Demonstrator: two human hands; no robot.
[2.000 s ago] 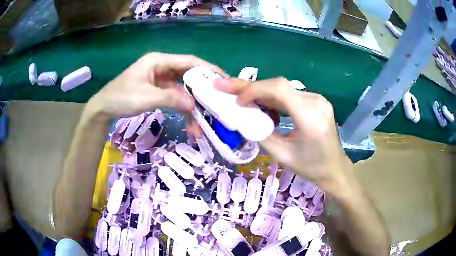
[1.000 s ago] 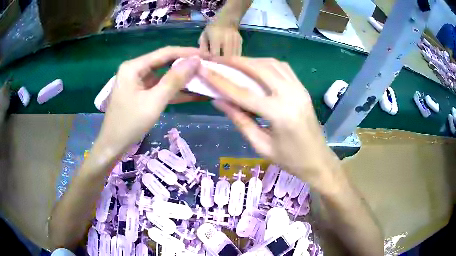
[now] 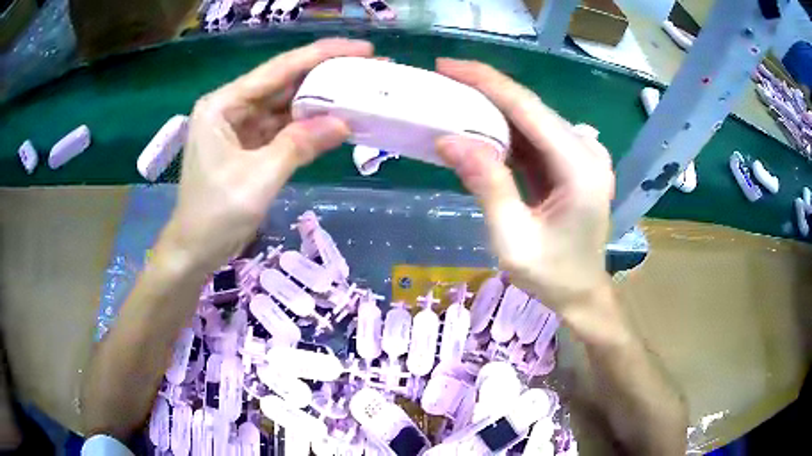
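A closed pale pink unit (image 3: 401, 107) is held up over the near side of the green belt, tilted down to the right. A thin dark slot shows near each end, and no blue or green shows. My left hand (image 3: 254, 142) grips its left end, thumb in front. My right hand (image 3: 539, 178) grips its right end, thumb in front. Below lies a pile of small oval pink mouldings (image 3: 424, 340). Front covers with black windows (image 3: 497, 434) lie among them.
The green conveyor belt (image 3: 267, 169) crosses behind my hands, carrying spaced pink units (image 3: 163, 147). A grey metal post (image 3: 681, 125) leans at the right. A yellow label (image 3: 436, 281) and plastic sheet (image 3: 356, 209) lie by the pile. Cardboard boxes (image 3: 598, 21) stand across the belt.
The housing, open with blue inside two seconds ago, is now closed and raised between both hands. Another person's hand over the belt has left the view. Units on the belt have shifted left.
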